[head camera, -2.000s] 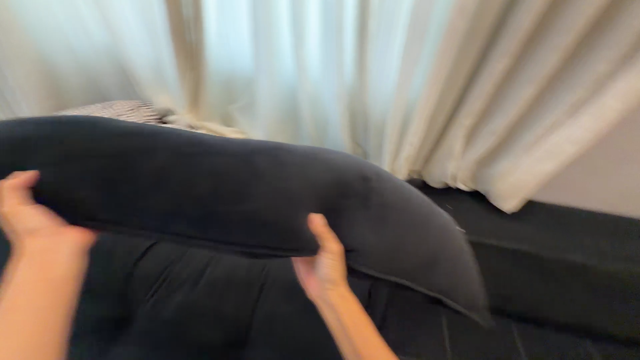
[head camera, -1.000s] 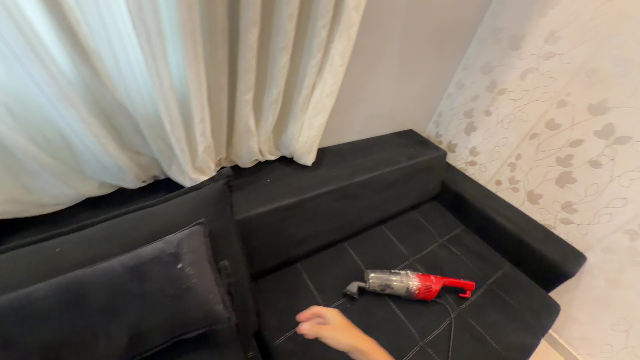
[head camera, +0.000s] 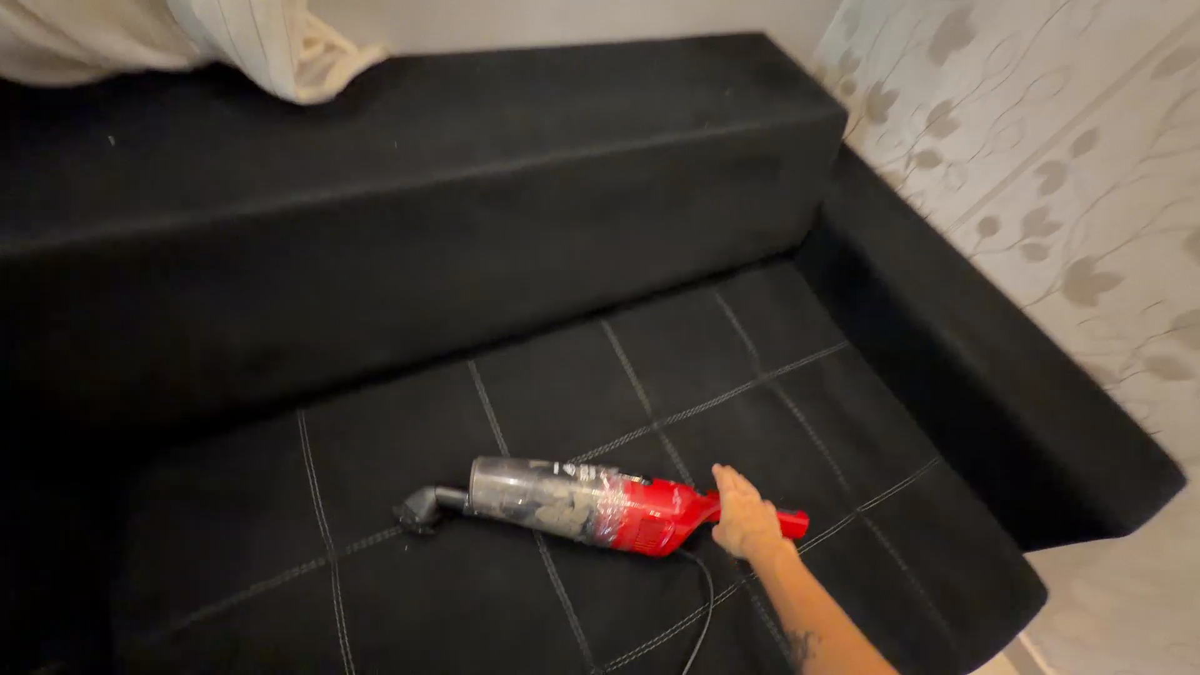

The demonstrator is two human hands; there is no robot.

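Observation:
A red handheld vacuum cleaner (head camera: 647, 516) lies on the black sofa seat (head camera: 403, 600), which has pale cross stitching. Its clear dust bin (head camera: 534, 497) holds greyish matter, and a small black nozzle (head camera: 422, 511) points left. My right hand (head camera: 745, 516) is on the red handle at the vacuum's right end, with the fingers over it; how tightly they close around it is hard to tell. A black cord (head camera: 708, 609) runs from the vacuum toward the bottom edge. My left hand is out of the frame.
Behind the seat runs the black sofa backrest (head camera: 469, 225). A black armrest (head camera: 994, 347) stands at the right, beside a wall with a leaf pattern (head camera: 1041, 187). The end of a cream curtain (head camera: 272, 47) rests on the backrest's top at the upper left.
The dark cushion held by both hands two seconds ago is out of view. My right hand has moved onto the vacuum's handle, and my left hand has left the frame. The view has turned right and down.

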